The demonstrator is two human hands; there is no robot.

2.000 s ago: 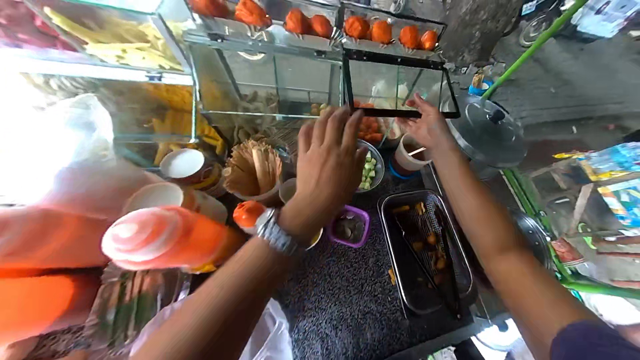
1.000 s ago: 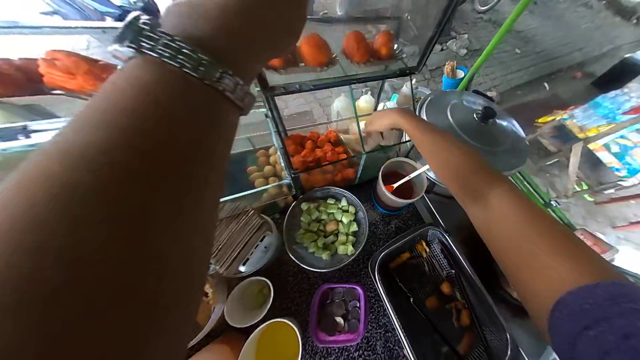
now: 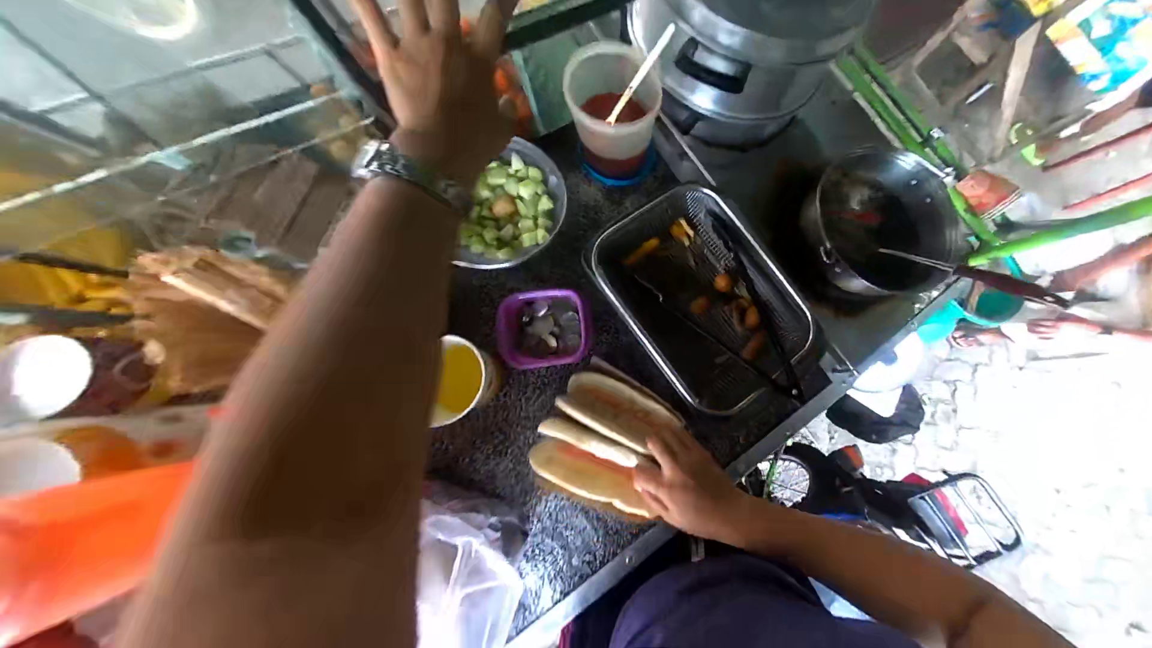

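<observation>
My left hand point(image 3: 450, 85), with a metal watch on its wrist, is spread at the dark frame of the glass display case point(image 3: 360, 72); its fingers are apart. Low over the speckled counter point(image 3: 576, 558), my right hand point(image 3: 688, 486) grips several flat, oblong tan pieces with reddish marks, perhaps packets or buns point(image 3: 598, 450). Beyond them is a purple tub point(image 3: 544, 329) of coins. A metal bowl of chopped cucumber point(image 3: 515, 202) stands partly behind my left wrist. To the right of the tub lies a metal tray point(image 3: 711, 297) with a mesh basket, tongs and fried pieces.
A cup of red sauce point(image 3: 614, 108) with a spoon stands near a large lidded pot point(image 3: 756, 63). A pan of dark oil point(image 3: 882, 225) holds a ladle. A cup of yellow liquid point(image 3: 461, 380), brown paper bags point(image 3: 198, 306) and an orange bottle point(image 3: 90, 540) are at left.
My right hand has come back from the display case to the near counter and now holds the tan pieces. My left hand is spread at the case frame. The view has shifted.
</observation>
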